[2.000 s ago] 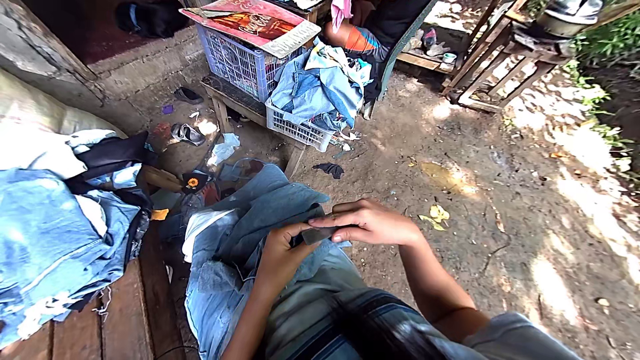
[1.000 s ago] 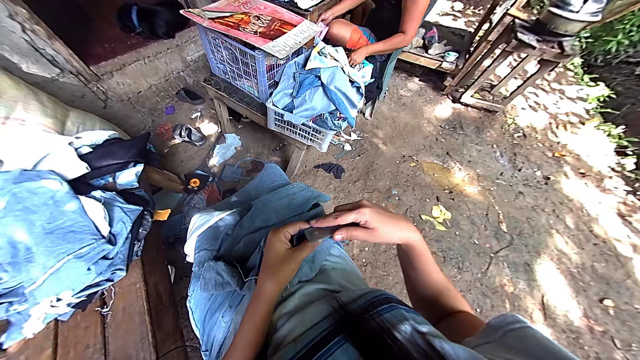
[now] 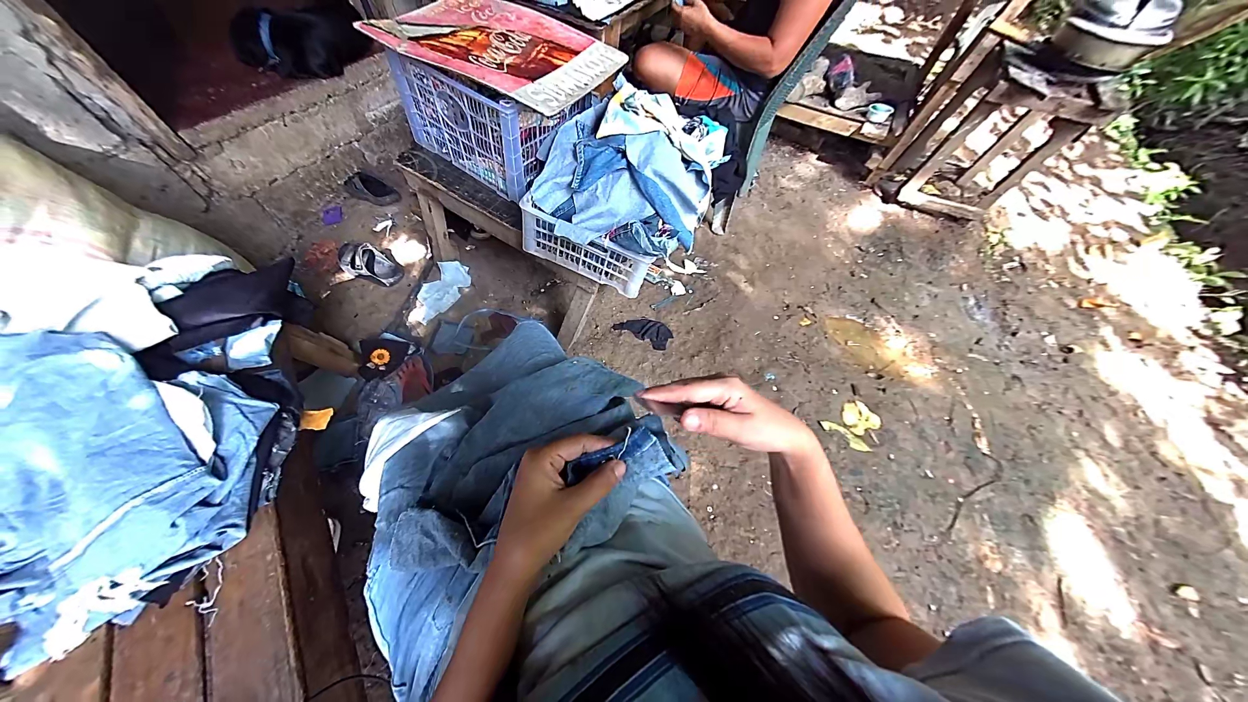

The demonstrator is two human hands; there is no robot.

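Blue denim cloth [image 3: 526, 390] lies over my lap. My left hand [image 3: 561, 497] pinches a folded denim edge with loose threads between thumb and fingers. My right hand [image 3: 736, 414] is just to the right of that fold, thumb and fingers close together on a small, thin, dark flat piece [image 3: 668, 405]; what it is cannot be told. Its tip is near the cloth, slightly apart from my left fingers.
A pile of denim [image 3: 107, 458] covers part of the wooden bench [image 3: 244, 595] at left. Ahead stand a blue plastic crate [image 3: 458, 127] under a metal sign [image 3: 502, 49], and a white basket [image 3: 585, 258] of denim scraps. Another person's arm [image 3: 760, 44] shows behind.
My right hand has moved away from my left hand, to the right; before, the two were together on the dark piece. The other person's arms, absent in the oldest frame, are now in view.
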